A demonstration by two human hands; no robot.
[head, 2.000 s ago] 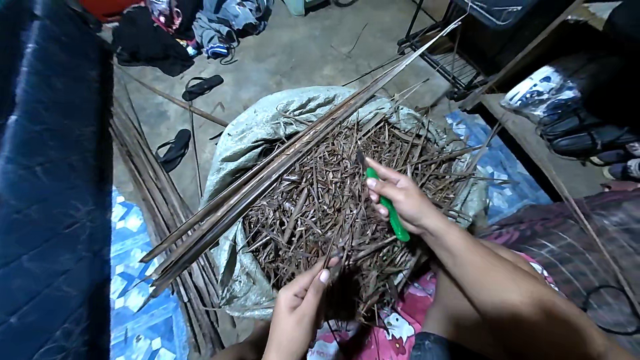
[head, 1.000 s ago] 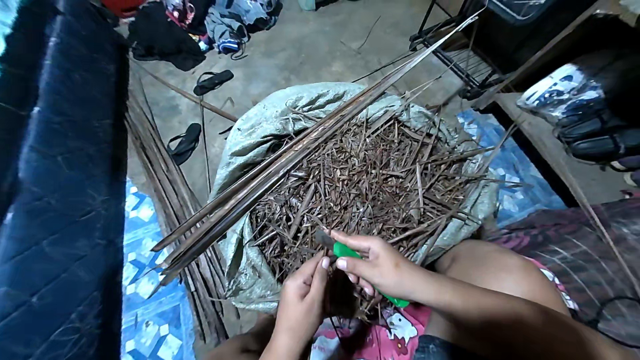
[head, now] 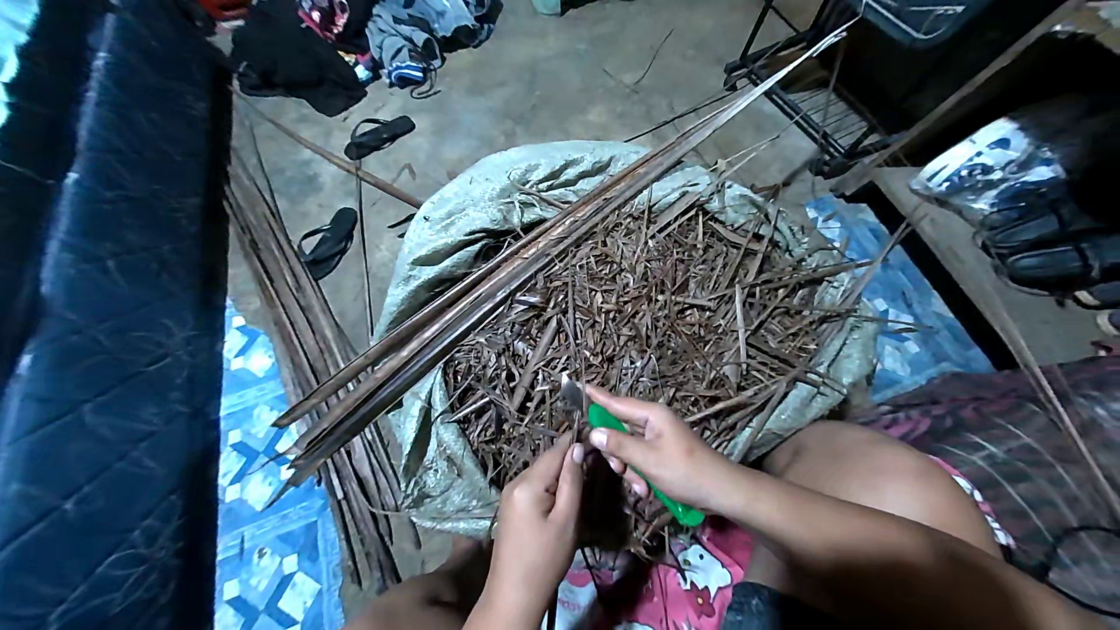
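In my right hand is a green-handled knife, its short blade up against a thin dark strip. My left hand pinches that thin strip just below the blade; the two hands nearly touch. Both hands are over the near edge of an open woven plastic sack, filled with short brown cut pieces of dried leaf or stalk. Across the sack's left side lies a bundle of long dried leaf strips, slanting up to the right.
More long dried strips lie left on a blue patterned mat, beside a dark blue padded surface. Black flip-flops and piled clothes are on the concrete floor. A black metal rack and shoes stand right.
My right hand with the knife came down from over the pile to my left hand, and now the blade points up along the strip.
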